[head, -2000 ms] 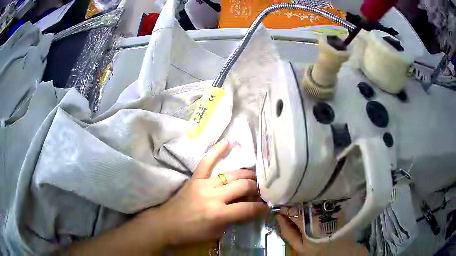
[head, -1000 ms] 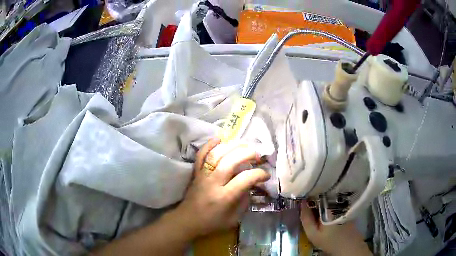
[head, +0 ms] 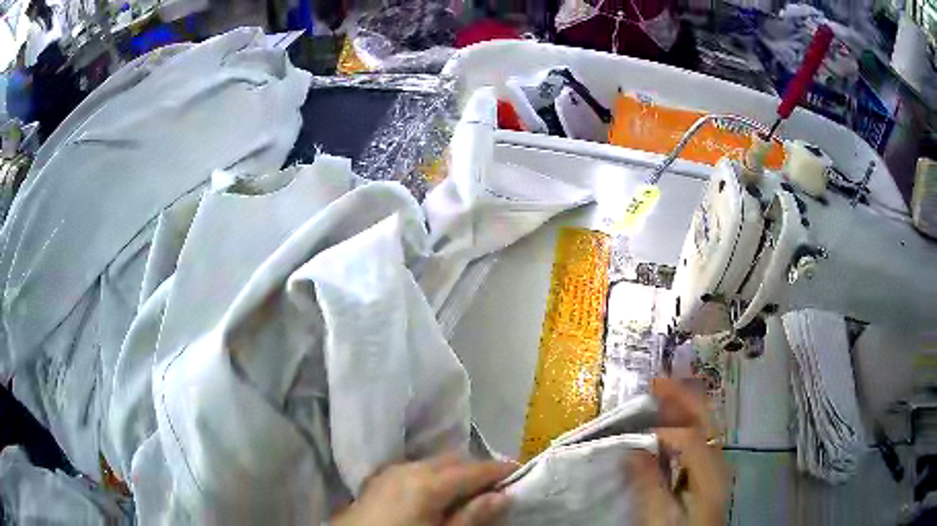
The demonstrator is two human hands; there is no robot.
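Note:
A pale grey garment piece [head: 385, 349] lies in loose folds left of the sewing machine [head: 719, 241], and its edge runs to both hands in front of the needle area. My left hand [head: 437, 493], cut off by the bottom edge, holds the cloth at bottom centre. My right hand [head: 686, 457] is slightly blurred and holds the other end of the folded edge, below the machine head. No cloth shows under the needle, and the metal needle plate [head: 634, 339] is exposed.
A large heap of grey cloth [head: 134, 185] fills the left. Yellow tape [head: 572, 344] runs beside the plate. A folded stack of strips [head: 822, 396] and dark snips [head: 886, 452] lie right. The lamp [head: 639, 209] hangs by the head; an orange box [head: 668, 128] stands behind.
The cloth has come away from the needle area towards me and left. Both hands have moved down to the front, the right one out from beside the needle. The view has shifted, showing more left.

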